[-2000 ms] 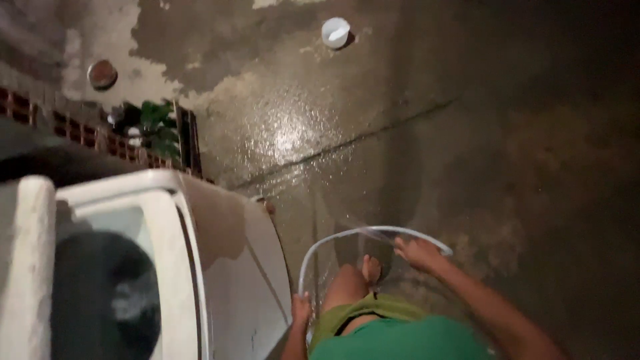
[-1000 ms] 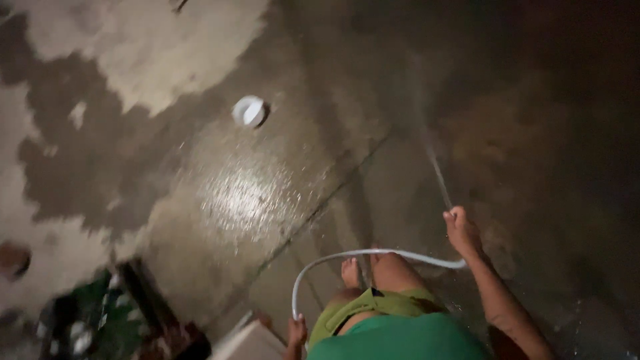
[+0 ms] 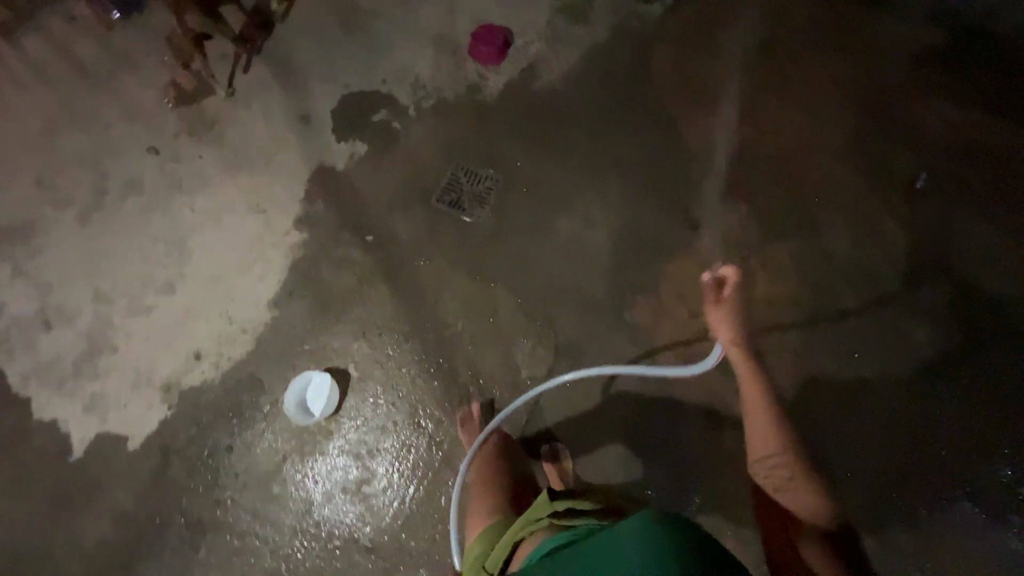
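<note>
A pale flexible hose (image 3: 592,373) curves in front of my legs, from the bottom edge up to my right hand. My right hand (image 3: 725,300) is closed around its end, arm stretched forward, and a spray of water (image 3: 724,152) leaves it toward the top of the view. My left hand is outside the frame; the hose's lower part runs out at the bottom near my shorts. Wet concrete floor (image 3: 560,280) lies around my bare feet.
A white plastic tub (image 3: 311,398) stands on the wet floor at left. Farther off are a square floor drain grate (image 3: 467,192) and a magenta object (image 3: 490,44). Several dark brown shapes, unclear, are at the upper left (image 3: 228,36). Dry, lighter concrete (image 3: 144,264) covers the left side.
My right hand has moved forward with the hose end. My left hand, seen on the hose earlier, is out of view. The view has swung away from the white appliance; the drain grate now shows.
</note>
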